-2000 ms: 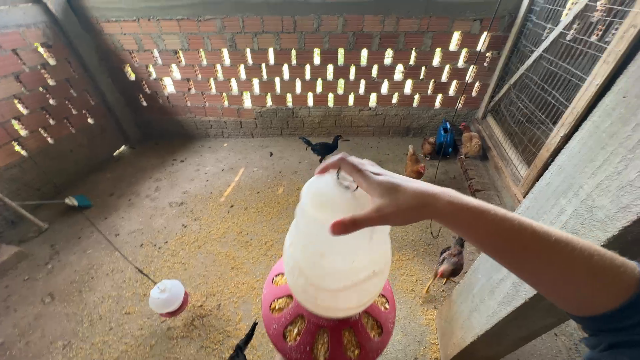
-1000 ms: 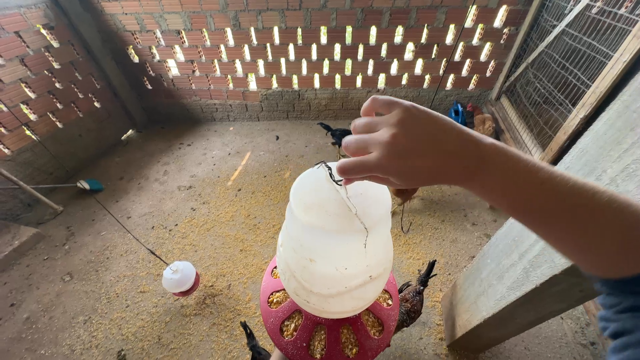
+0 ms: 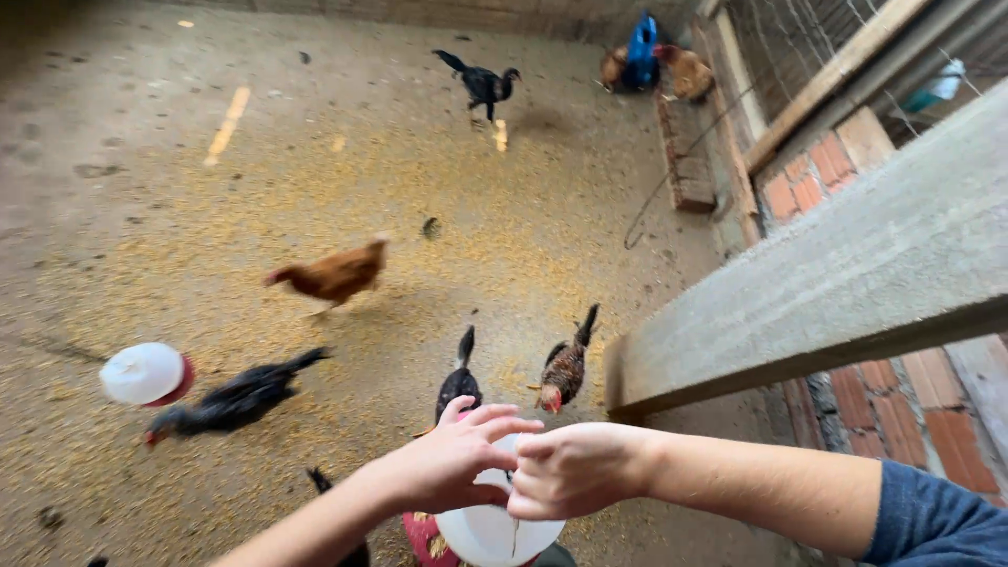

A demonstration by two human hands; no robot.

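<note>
A white plastic poultry feeder [image 3: 504,535] with a pink-red slotted base is at the bottom centre, partly hidden by both hands. My right hand [image 3: 571,471] is above its top, fingers closed on a thin cord [image 3: 515,539] whose loose end hangs down over the white plastic. My left hand [image 3: 465,457] is just to the left, palm down, fingers apart, reaching beside the right hand's fingertips; whether it touches the cord is hard to tell.
Chickens stand around: a brown hen [image 3: 335,274], a black one [image 3: 484,85], a speckled one [image 3: 564,372] and others nearby. A smaller white and red drinker or feeder [image 3: 143,373] is at left. A concrete post [image 3: 819,276] crosses the right side. Feed covers the floor [image 3: 260,197].
My left hand has come into view beside the right. The view has tilted down. A brown hen and a dark chicken now show on the floor at left.
</note>
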